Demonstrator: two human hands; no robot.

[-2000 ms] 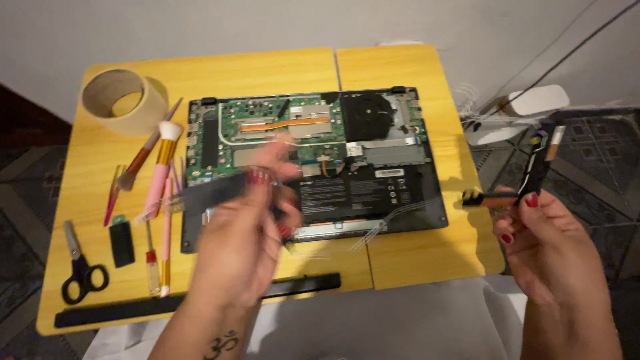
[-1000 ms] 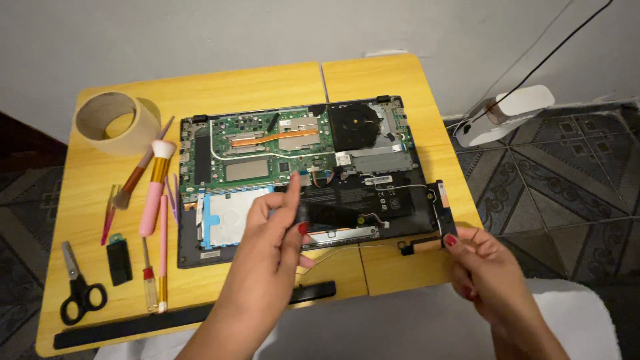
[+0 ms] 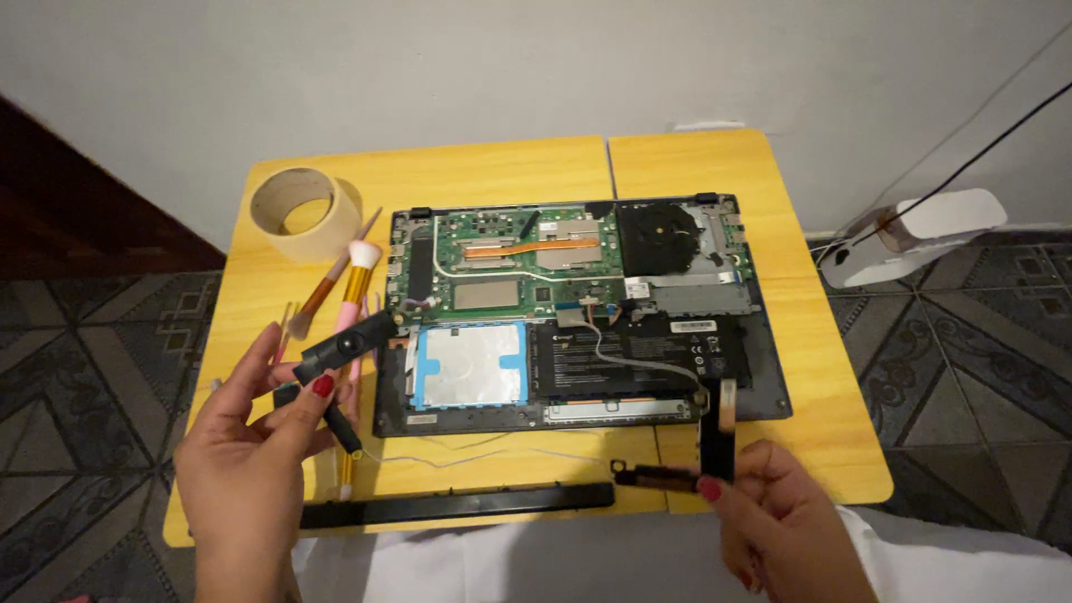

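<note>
An opened laptop base lies on the yellow table, its green motherboard, black battery and blue-edged hard drive showing. My left hand holds a black laptop speaker over the base's left front corner. Pinched in my right hand is a second, L-shaped black speaker piece at the front right edge. A thin cable runs between the two speakers in front of the base. Another grey cable crosses the battery towards the right-hand piece.
A roll of tape, makeup brushes and slim tools stand or lie on the left. A long black plastic strip lies along the table's front edge. A white device with cables is beyond the table's right side.
My left hand has moved left, carrying its speaker from over the battery to the base's left front corner. The view has shifted, with the table lower in the picture.
</note>
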